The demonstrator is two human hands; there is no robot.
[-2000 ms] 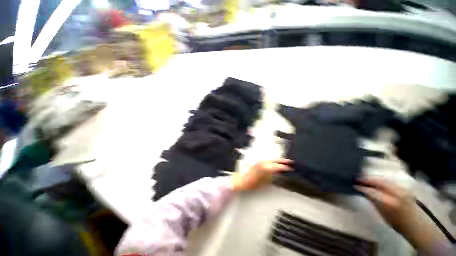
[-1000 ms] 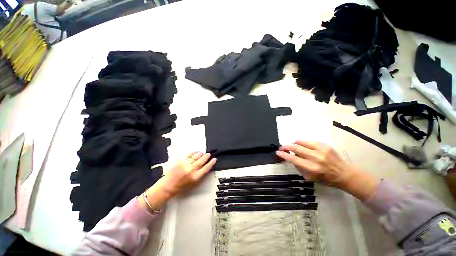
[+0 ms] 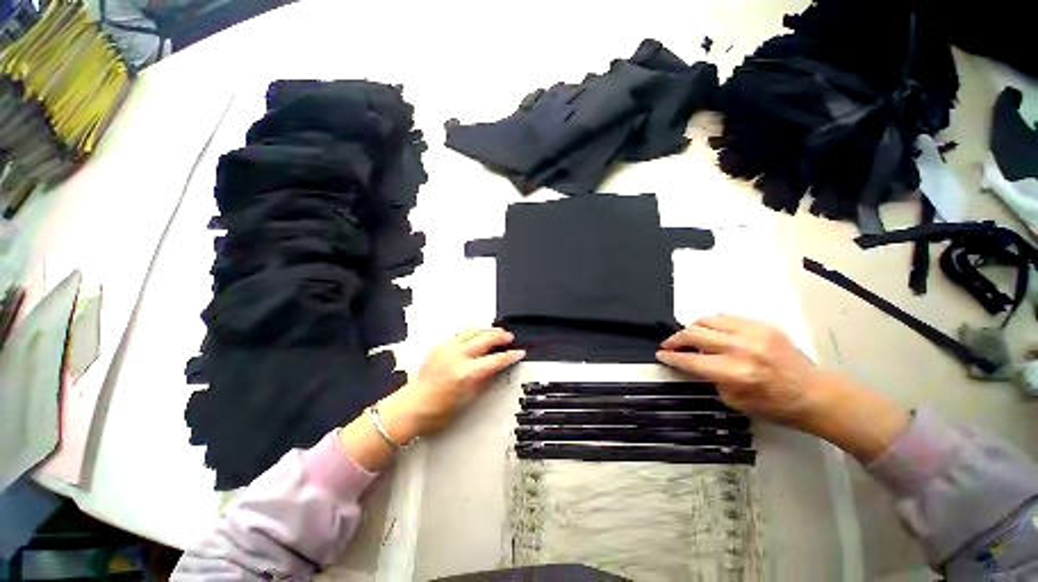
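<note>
A black fabric panel [image 3: 586,262] with a small tab on each side lies flat in front of me. A dark ridge, a fold or strip, runs across its near part. My left hand [image 3: 464,370] has its fingertips on the panel's near left corner. My right hand [image 3: 740,362] has its fingertips on the near right corner, at the ridge's end. Both hands are bare. Several narrow black strips [image 3: 635,439] lie in parallel rows just below the panel, on a pale work board [image 3: 626,512] with dark marks. My right hand partly covers the strips' upper right ends.
A long overlapping pile of black panels [image 3: 298,284] lies at left. A loose black heap [image 3: 586,119] lies beyond the panel. A large black bunch [image 3: 842,108] is at far right, with tangled straps [image 3: 981,259] and a single strip [image 3: 894,313]. Grey sheets [image 3: 40,387] lie at left.
The fabric panel and both hands stay together with little change between them. The whole scene has shifted slightly right and up in the picture.
</note>
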